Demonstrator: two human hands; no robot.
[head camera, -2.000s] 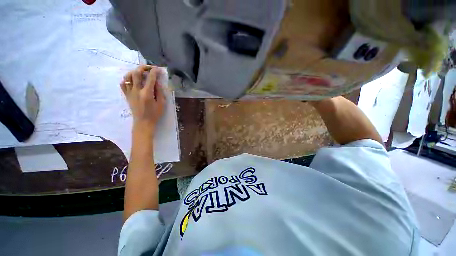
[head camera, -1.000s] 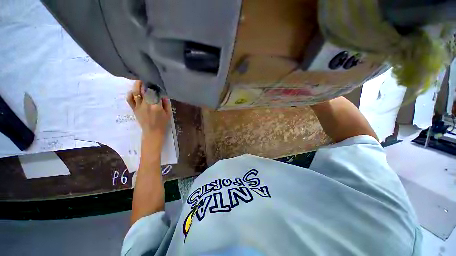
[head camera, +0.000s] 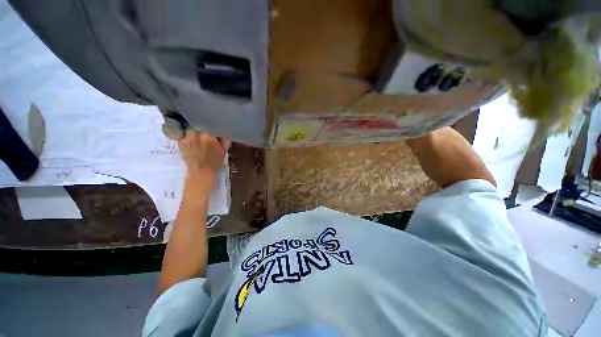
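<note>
The large grey and tan motor housing of the cutting machine (head camera: 263, 72) fills the top of the picture. A round pale knob (head camera: 174, 126) sits at its lower left edge. The white marker paper (head camera: 118, 145) lies on the lay at the left. My left hand (head camera: 203, 151) rests on the right strip of this paper, just below the housing; its fingertips are hidden by the machine. My right hand is hidden behind the housing; only the forearm shows. The blade and base plate are hidden.
A black oblong object (head camera: 18, 153) and a leaf-shaped scrap (head camera: 36, 126) lie on the paper at the left. A white rectangle (head camera: 49, 203) lies on the brown table (head camera: 349, 176) near its green edge. White-topped pieces (head camera: 493, 141) stand at the right.
The machine housing has moved left and towards me, covering more of the paper. My left hand has shifted slightly down the paper, and its fingertips have become hidden.
</note>
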